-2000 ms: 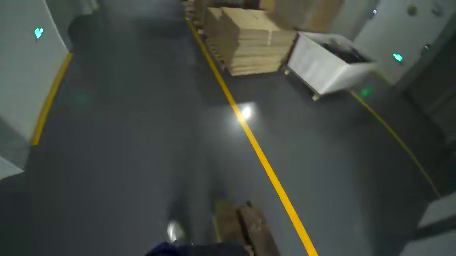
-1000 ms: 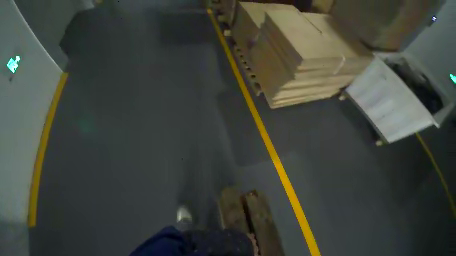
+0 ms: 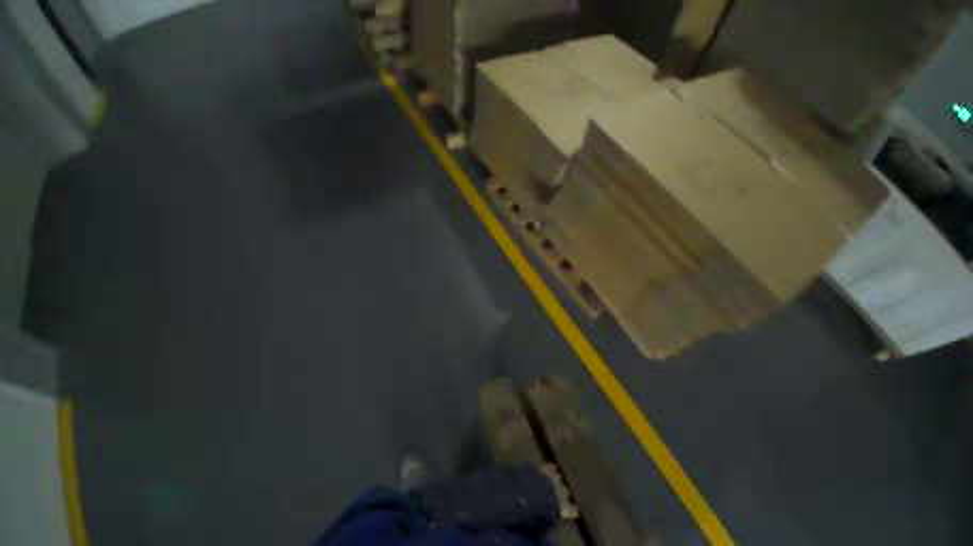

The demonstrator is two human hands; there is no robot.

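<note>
A brown slatted load [image 3: 565, 427], like two thick boards with a dark gap, rises from the bottom edge in front of me. Its exact nature is hard to tell in the blur. A dark blue sleeve and a dotted sleeve cover come in from the lower left. At their right end, my left hand [image 3: 562, 492] shows only as small, blurred pinkish fingers, closed against the load's side. Judging it as the left rests on the arm's direction. The lower part of the load is cut off. My right hand is out of the picture.
Stacks of flattened cartons [image 3: 747, 192] stand on pallets [image 3: 544, 243] right of a yellow floor line [image 3: 576, 339]. A white bin [image 3: 907, 272] with dark contents is at far right. A pale wall [image 3: 27, 459] bounds the left. A shoe [image 3: 412, 470] shows below.
The carton stacks have come nearer and lower in view, and the white bin has shifted to the right edge. The slatted load and sleeve have stayed near the bottom middle.
</note>
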